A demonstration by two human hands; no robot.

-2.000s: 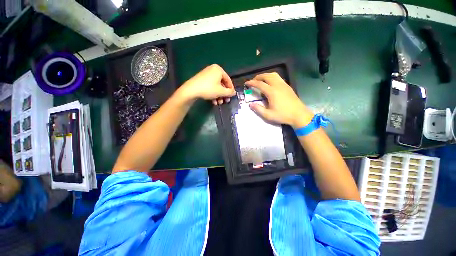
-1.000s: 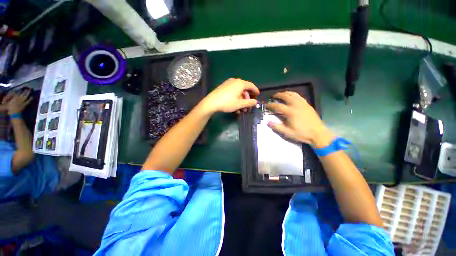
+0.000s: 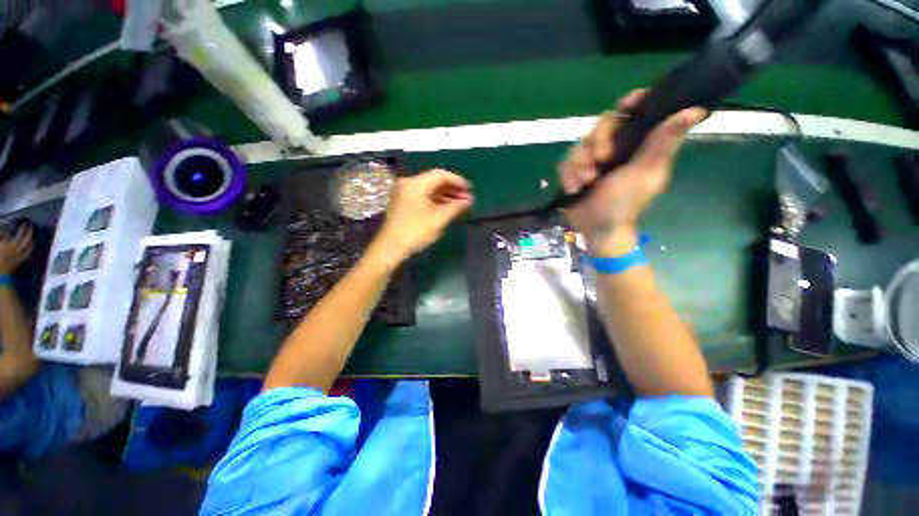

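An open tablet unit point(image 3: 545, 315) with a large silver-white plate lies in a black carrier tray point(image 3: 487, 348) in front of me. Its circuit board point(image 3: 539, 245) shows at the top end. My right hand point(image 3: 623, 171), with a blue wrist band, grips the black electric screwdriver point(image 3: 685, 85) above the top of the unit, its tip pointing down and left. My left hand point(image 3: 428, 207) is raised between the screw dish point(image 3: 363, 189) and the unit, fingertips together; whether it holds a small thing I cannot tell. Dark small parts point(image 3: 327, 264) lie heaped in the black parts tray point(image 3: 402, 295).
A purple-rimmed round object point(image 3: 199, 177), a white blister tray point(image 3: 76, 264) and a white stack with a dark tablet part point(image 3: 166, 314) are left. A white rail point(image 3: 453, 137) crosses behind. A black device point(image 3: 812, 299) and white compartment tray point(image 3: 801, 433) are right. Another person's hand shows far left.
My right hand has left the unit and taken hold of the hanging screwdriver, bringing it over the unit's top. My left hand has moved left, off the unit towards the screw dish.
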